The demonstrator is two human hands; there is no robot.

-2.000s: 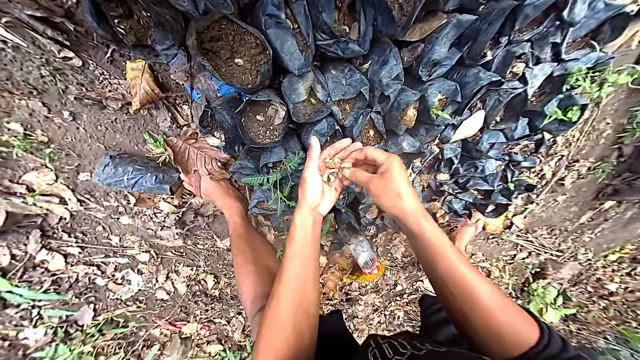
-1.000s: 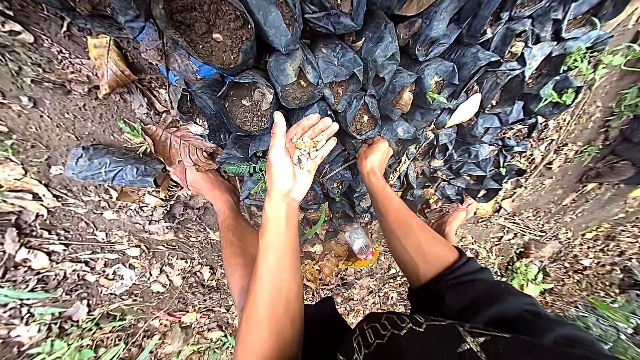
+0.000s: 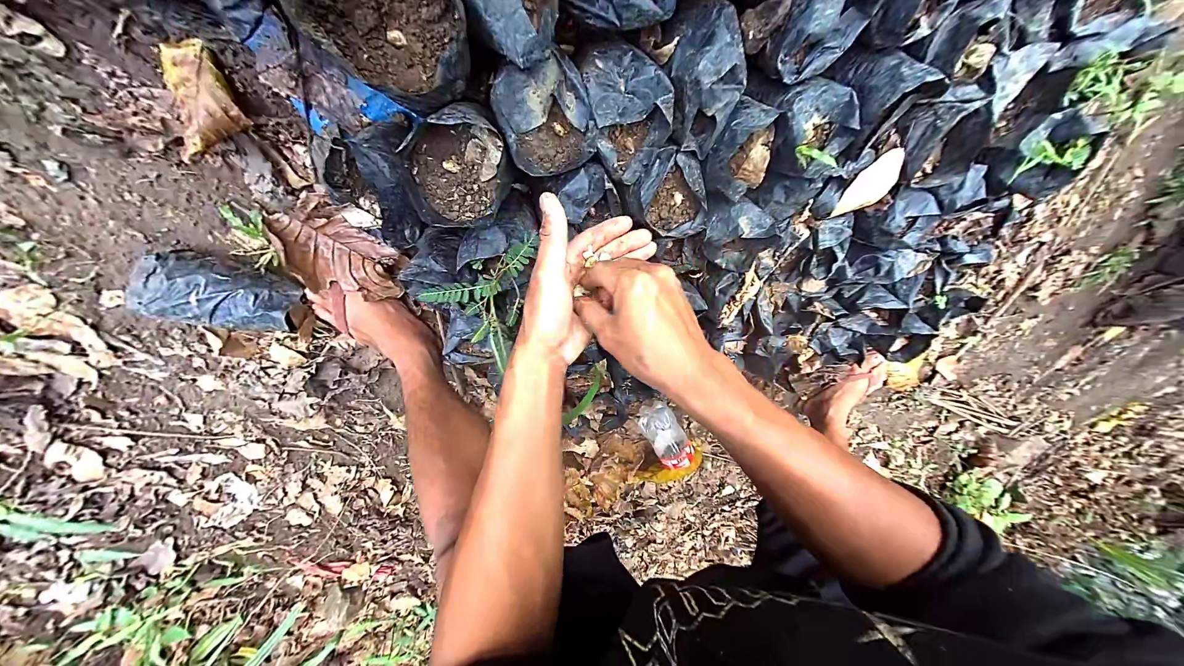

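Observation:
My left hand (image 3: 560, 296) is held palm up with small pale seeds (image 3: 590, 257) on it, partly hidden by the other hand. Over that palm, my right hand (image 3: 638, 310) has its bent fingertips touching the seeds; whether it grips one cannot be seen. Black plastic nursery bags filled with soil (image 3: 458, 173) stand in a dense group just beyond both hands. A green seedling with feathery leaves (image 3: 490, 291) rises left of my left wrist.
A black plastic bag (image 3: 215, 291) lies on its side at the left, near a large dry brown leaf (image 3: 333, 250). A clear plastic bottle (image 3: 666, 433) is between my bare feet. Leaf litter (image 3: 231, 499) covers the ground.
My right hand was over the left palm, then lower and to the right near the bags, and is now back at the palm. The seeds lay in full view one second ago.

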